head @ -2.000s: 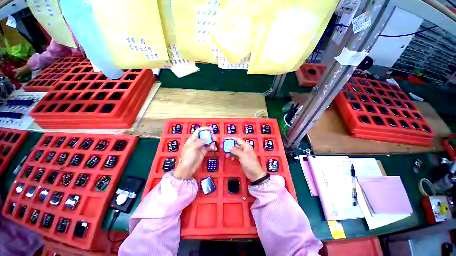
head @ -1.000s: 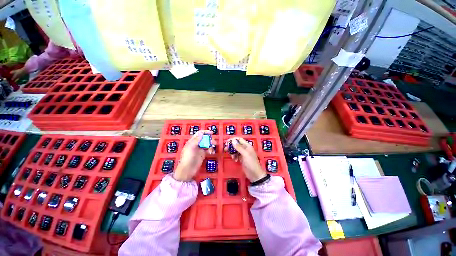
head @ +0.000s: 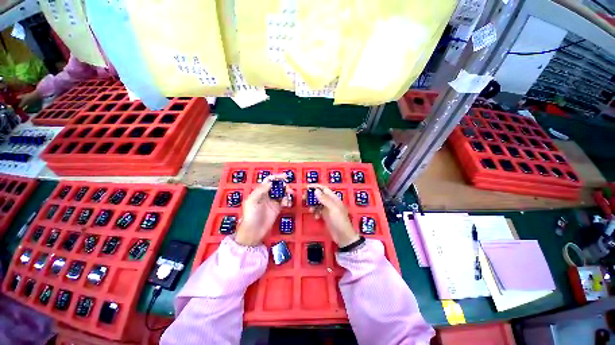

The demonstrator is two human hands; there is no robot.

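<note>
My left hand (head: 255, 214) holds a small watch body (head: 277, 189) above the red compartment tray (head: 297, 313); its screen is dark with small icons. My right hand (head: 333, 214) holds a second watch body (head: 313, 197), also dark with icons, just to the right. The two watches are apart. Watch bodies fill the tray's back row. One watch with lit icons (head: 286, 225) lies between my hands, a silvery one (head: 280, 253) lies tilted below it, and a dark one (head: 315, 253) lies to its right. The front pockets nearest me are empty.
A second red tray (head: 125, 276) of watches tilts at left, beside a black box (head: 171, 262) with a cable. Red tray stacks stand at back left (head: 114, 162) and right (head: 526, 185). A metal post (head: 431, 128), papers (head: 448, 256) and a pen (head: 476, 253) are at right. Yellow sheets (head: 283, 47) hang overhead.
The screens of both held watches have gone from glowing pale blue to dark with icons, the right one first. Both hands have stayed in nearly the same place.
</note>
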